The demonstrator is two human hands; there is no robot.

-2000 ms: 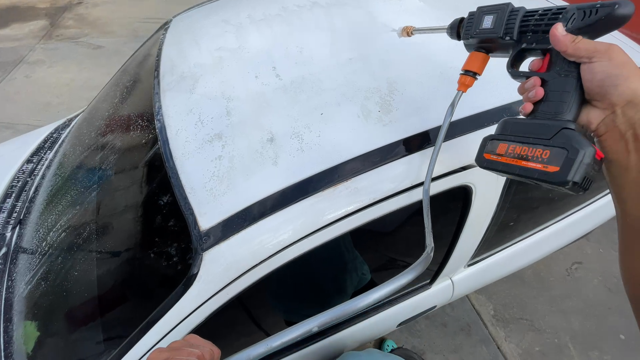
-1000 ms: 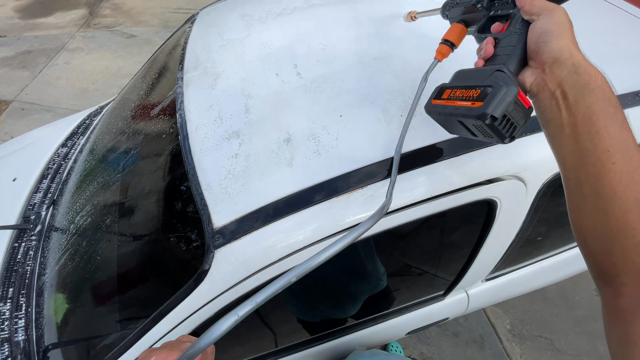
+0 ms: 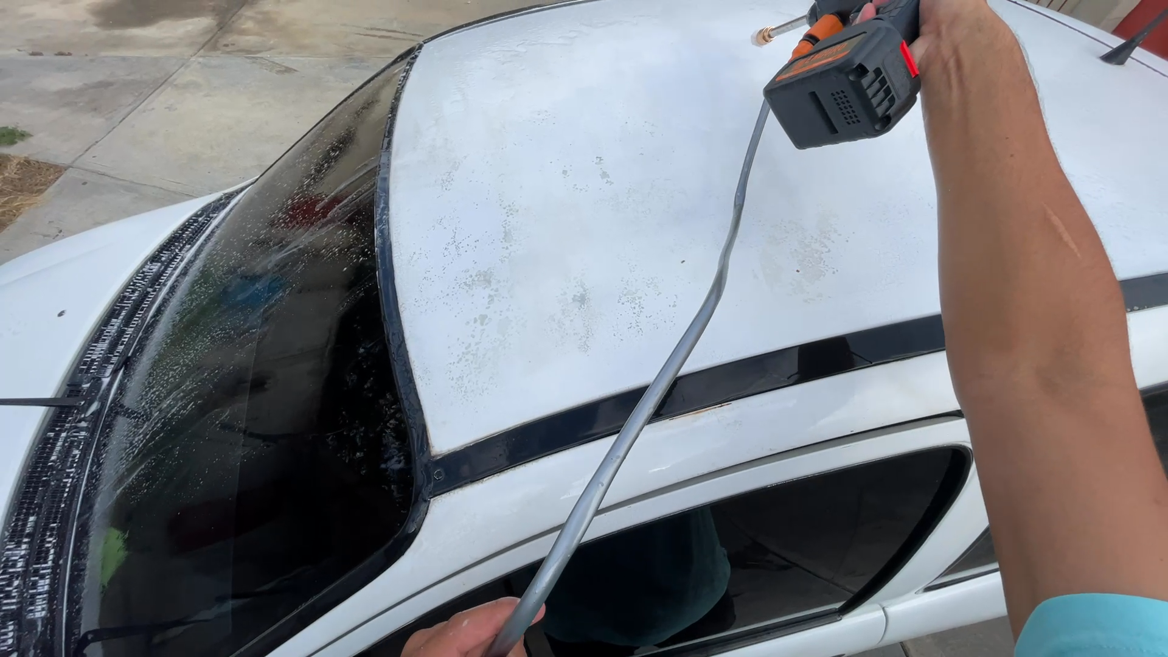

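At the top right, my right hand grips the handle of a black and orange cordless pressure washer gun; its battery faces me and the top of the gun is cut off by the frame. The short metal lance with a brass nozzle points left over the white car roof. A grey hose runs from the orange connector down across the roof edge to my left hand, which holds it at the bottom edge. Droplets and dull patches mark the roof.
The wet windshield lies left of the roof, with the black cowl and white hood beyond. A black trim strip borders the roof above the side window. A short antenna stands at upper right. Concrete ground lies behind.
My right hand and the gun have moved farther out over the roof, toward the top of the view, with more forearm showing. My left hand still holds the hose. The view has shifted somewhat.
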